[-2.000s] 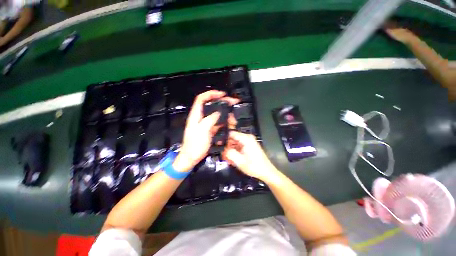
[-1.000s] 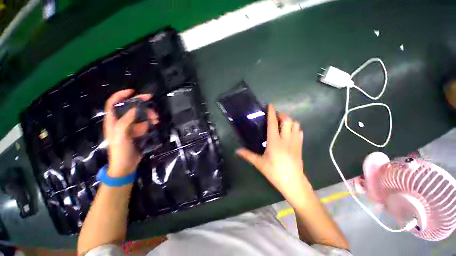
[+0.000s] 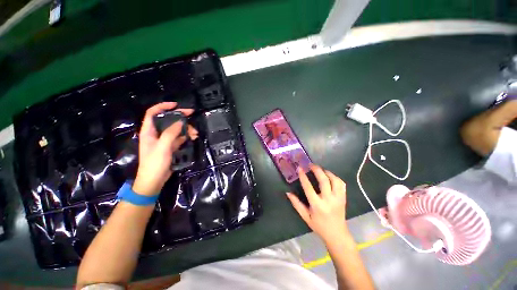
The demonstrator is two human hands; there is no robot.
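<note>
My left hand (image 3: 160, 148), with a blue wristband, holds a black phone housing (image 3: 169, 121) over the right part of the glossy black blister tray (image 3: 102, 164). The fingers partly cover the housing. More black housings (image 3: 220, 133) lie in pockets at the tray's right side. A smartphone (image 3: 282, 144) lies on the dark green bench right of the tray, its screen lit pink-purple. My right hand (image 3: 322, 198) is at the phone's lower end, fingers apart, a fingertip at the screen's lower edge, holding nothing.
A white charger (image 3: 360, 113) with looped cable lies right of the smartphone, running to a pink fan (image 3: 445, 224) at lower right. Another person's arm (image 3: 486, 131) is at the right edge. The green conveyor (image 3: 170, 28) runs behind, with a small piece (image 3: 55, 12) at upper left.
My right hand left the held housing and moved right to the smartphone, then drew back to its lower end. The smartphone's screen turned from dark to lit. My left hand still holds the housing.
</note>
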